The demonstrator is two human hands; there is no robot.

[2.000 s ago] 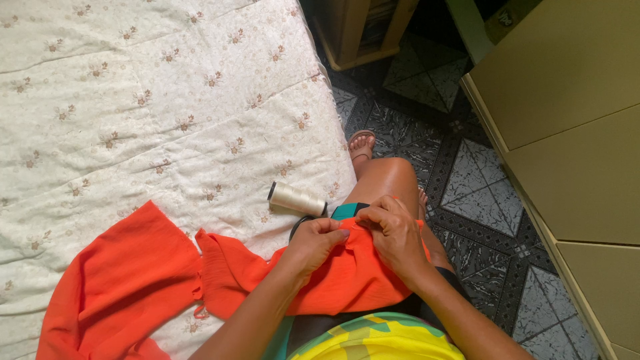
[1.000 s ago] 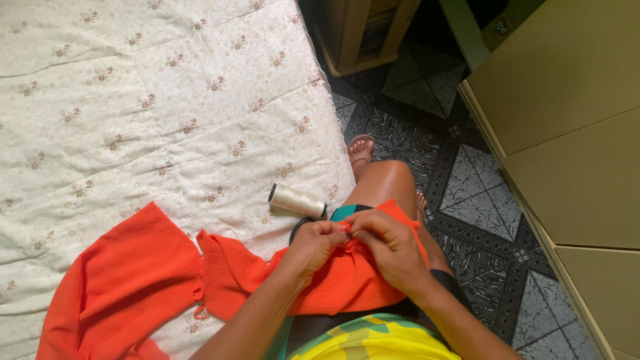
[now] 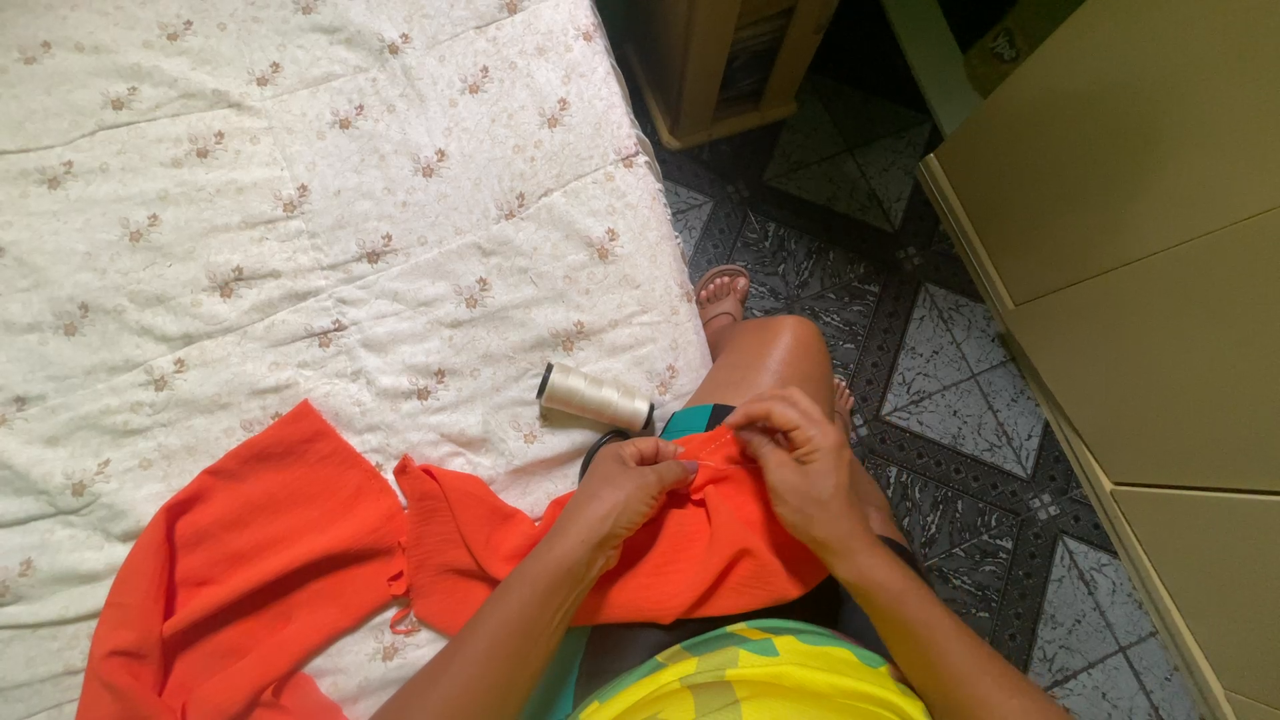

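Orange-red fabric (image 3: 700, 560) lies across my lap, and more of it spreads over the bed at the lower left. My left hand (image 3: 640, 485) pinches the upper edge of the cloth between thumb and fingers. Just to its right, my right hand (image 3: 795, 465) is raised at the same edge with thumb and fingertips together; whether they hold a needle, thread or cloth is too small to tell. A light line of stitches shows between the hands. A cone of cream thread (image 3: 597, 396) lies on its side on the bed, above my left hand. A black round handle or ring (image 3: 598, 450) is partly hidden behind that hand.
The bed with a floral quilted cover (image 3: 330, 250) fills the left side. A wooden piece of furniture (image 3: 690, 80) stands beyond its corner. Pale cabinet panels (image 3: 1130, 330) rise at the right, above a dark patterned tile floor (image 3: 960, 400).
My right hand was against my left at the cloth's edge one second ago; now the two are apart, with a stretch of stitched edge showing between them. The thread cone has not moved.
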